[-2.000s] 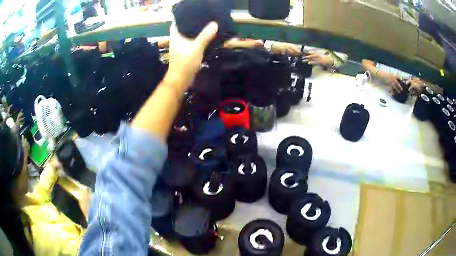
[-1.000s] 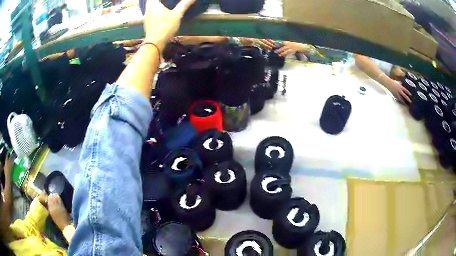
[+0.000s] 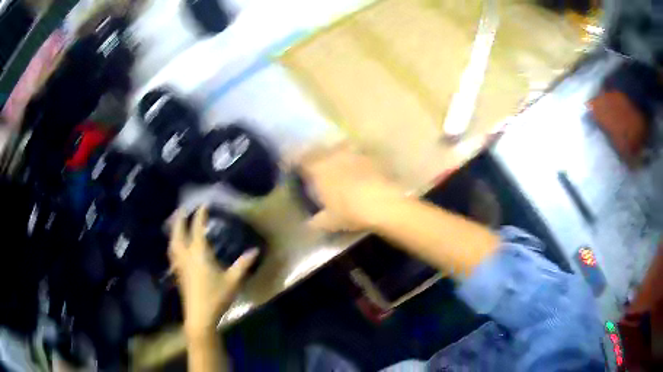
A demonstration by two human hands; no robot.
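The picture is strongly blurred. My left hand (image 3: 200, 265) is at a black speaker body (image 3: 234, 238) near the table's front edge, with the speaker between its thumb and fingers. My right hand (image 3: 338, 190) is to its right over the table edge, fingers curled beside a small dark thing (image 3: 305, 195); whether it grips this is unclear. Another black speaker with a pale C-shaped mark (image 3: 240, 158) stands just behind the hands.
Many black speakers and a red one (image 3: 89, 144) crowd the left. Brown cardboard (image 3: 378, 80) covers the table with a long white strip (image 3: 472, 73) on it. A white machine base (image 3: 541, 156) with lit displays is at the right. A dark open carton (image 3: 396, 280) lies below the edge.
The view has swung right and down, away from the shelf. My left hand has left the shelf and come down to the table edge. My right hand has come into view.
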